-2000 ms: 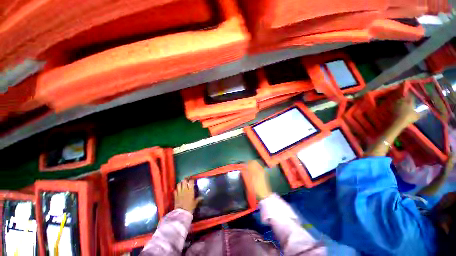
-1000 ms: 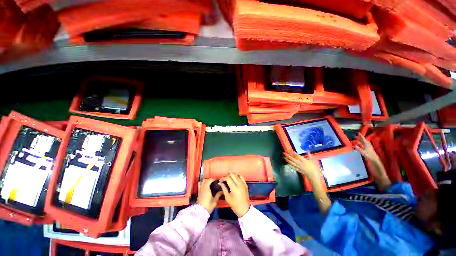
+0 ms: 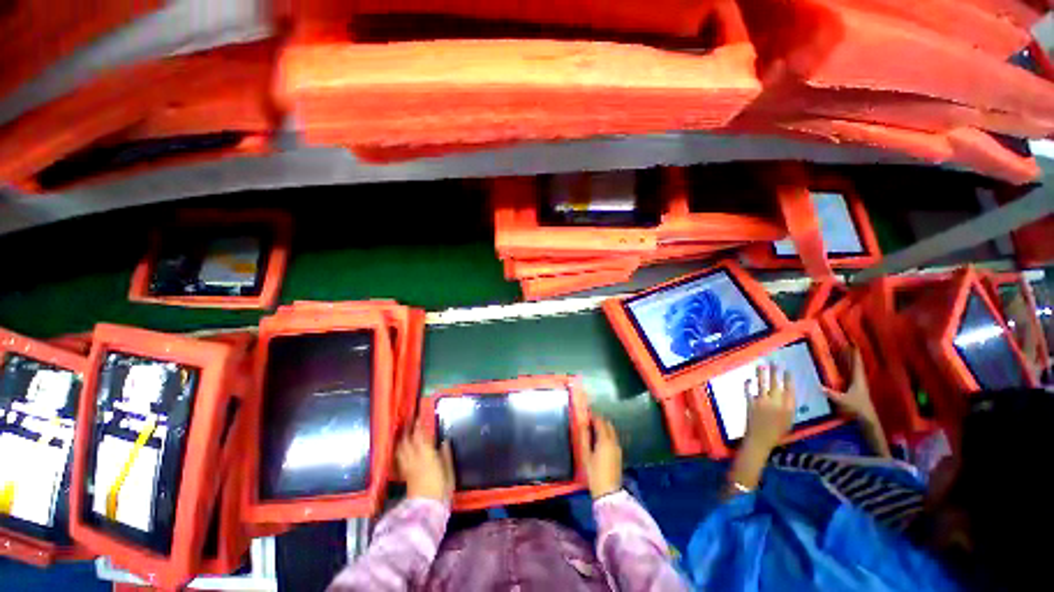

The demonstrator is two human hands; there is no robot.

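A tablet [image 3: 505,438] with a dark glossy screen and lamp glare lies flat in an orange foam tray [image 3: 509,498] in front of me. My left hand [image 3: 425,463] is at the tray's left side and my right hand [image 3: 601,456] is at its right side. Both hands hold the tray by its edges, partly covering its ends.
Left are a stack with a dark tablet [image 3: 317,416] and open-backed tablets [image 3: 139,449]. Right, a blue-sleeved person's hand [image 3: 770,407] touches a lit tablet, beside one showing a blue flower [image 3: 703,322]. Stacked foam trays [image 3: 520,93] overhang on the shelf [image 3: 428,174].
The tablet was tipped up between my hands over the tray; it now lies flat in it. My hands have moved apart to the tray's sides. The neighbour's hand has moved onto the lit screen.
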